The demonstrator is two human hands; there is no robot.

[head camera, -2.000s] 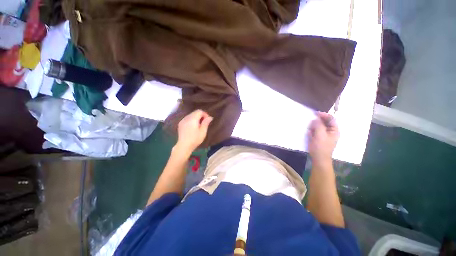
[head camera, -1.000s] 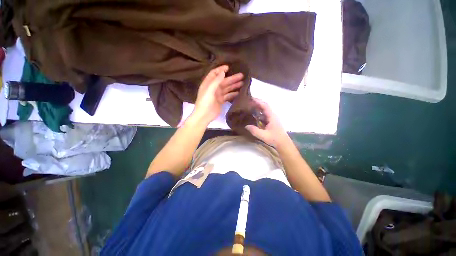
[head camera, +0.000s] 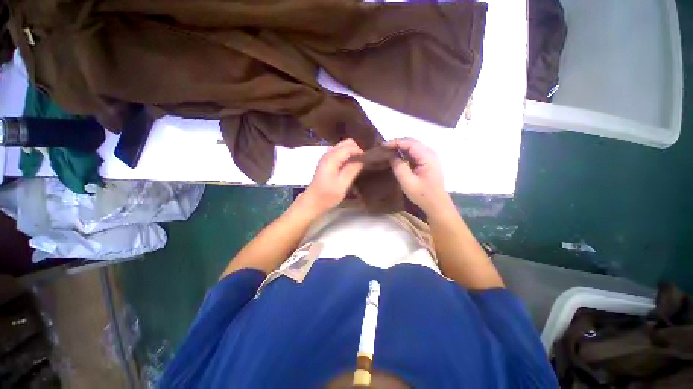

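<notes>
A brown garment lies spread and folded over the white table. One narrow part of it hangs over the table's front edge between my hands. My left hand pinches this part from the left. My right hand pinches it from the right. A small dark object shows at the fingers of my right hand; I cannot tell what it is. The cloth under my fingertips is partly hidden.
A black bottle and a dark phone lie at the table's left on green cloth and white surface. White plastic sheeting hangs lower left. A large white tub stands right. Another tub with brown garments is lower right.
Both hands have come together at the table's front edge and taken hold of a brown garment part. Over two seconds, the view has shifted, showing more of the tubs at the right.
</notes>
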